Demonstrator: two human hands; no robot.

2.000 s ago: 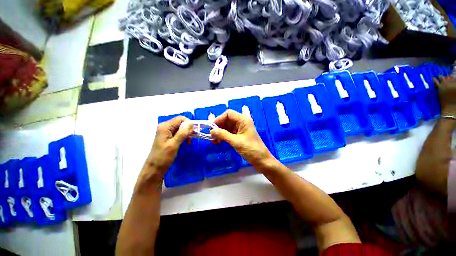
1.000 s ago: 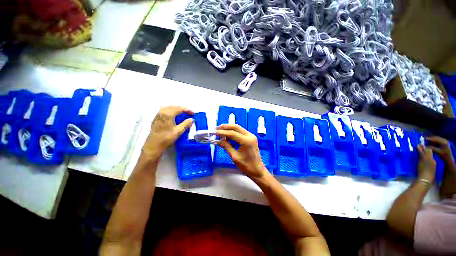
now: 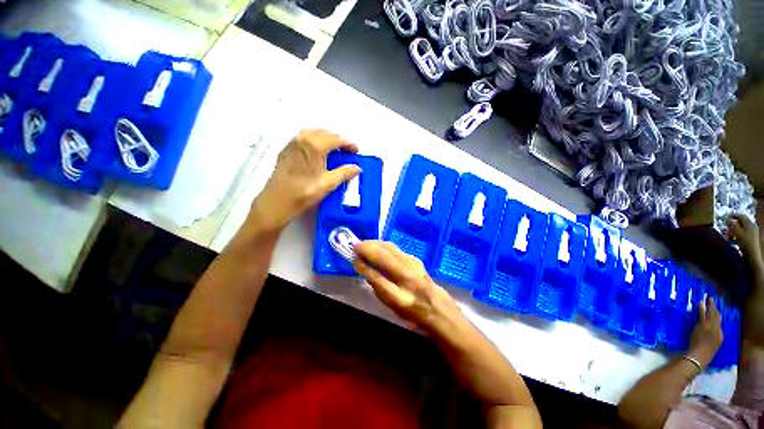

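A blue tray (image 3: pixel 328 256) lies in front of me, a little apart from the row at its right. A white adapter (image 3: pixel 352 191) lies in its upper recess. My left hand (image 3: pixel 303 178) holds the tray's upper left edge, with the thumb near the adapter. My right hand (image 3: pixel 395 278) holds a coiled white cable (image 3: pixel 343 242) by its right end, at the tray's lower pocket. The fingers hide part of the cable and pocket.
A row of blue trays (image 3: pixel 456 260) with white adapters runs right. Filled trays (image 3: pixel 172 134) stand at the left. A large cable pile (image 3: pixel 578 75) lies at the back, with one loose cable (image 3: pixel 472 120) before it. Another person's hands (image 3: pixel 706 331) are at the far right.
The view has shifted, so the trays appear turned. The cable has moved from above the trays to the first tray's lower pocket. My left hand has let go of the cable and taken the tray's edge.
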